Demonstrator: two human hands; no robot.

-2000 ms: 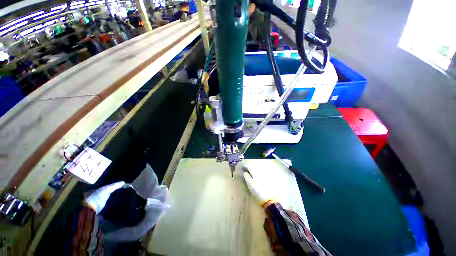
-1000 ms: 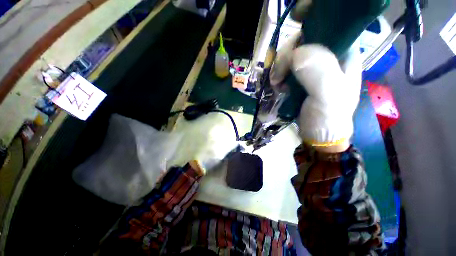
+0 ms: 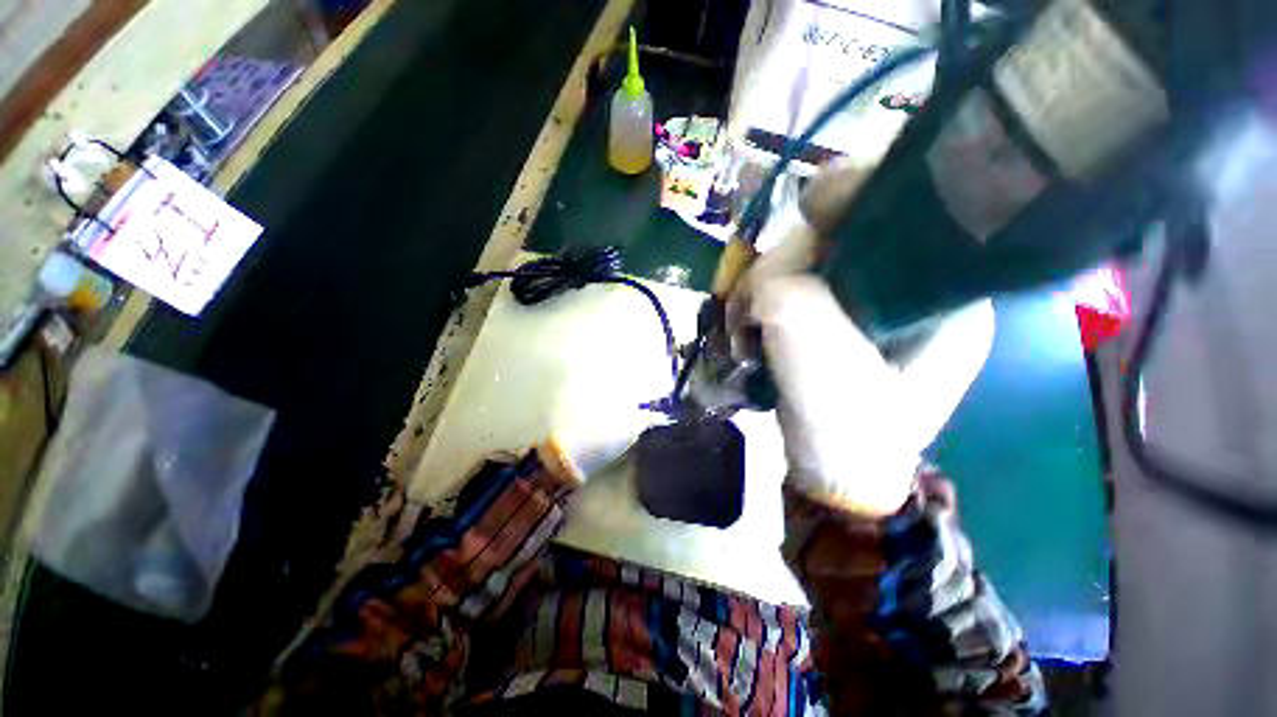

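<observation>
A flat black corded unit (image 3: 691, 471) lies on the cream mat (image 3: 483, 367). Its black cord (image 3: 567, 275) is bundled at the mat's back left. My left hand (image 3: 599, 432), in a white glove washed out by glare, has its fingers at the unit's upper left edge. My right hand (image 3: 854, 371), gloved, is closed around the lower part of the dark-green power screwdriver (image 3: 966, 196), which leans across the upper right. The driver's metal nose (image 3: 721, 381) is blurred, just above the unit's back edge; whether it touches cannot be told.
A translucent bag (image 3: 147, 483) lies on the dark-green belt (image 3: 329, 266) at left. A white card (image 3: 175, 235) is clipped to the rail. A yellow-liquid bottle (image 3: 632, 123), a small parts tray (image 3: 692, 171) and the white feeder box (image 3: 826, 77) stand behind the mat. A red stool (image 3: 1104, 305) shows at right.
The black unit has come onto the mat from the bag at left. The bag has moved farther left, away from my left hand. My right hand has taken hold of the driver, which has swung from upright to tilted.
</observation>
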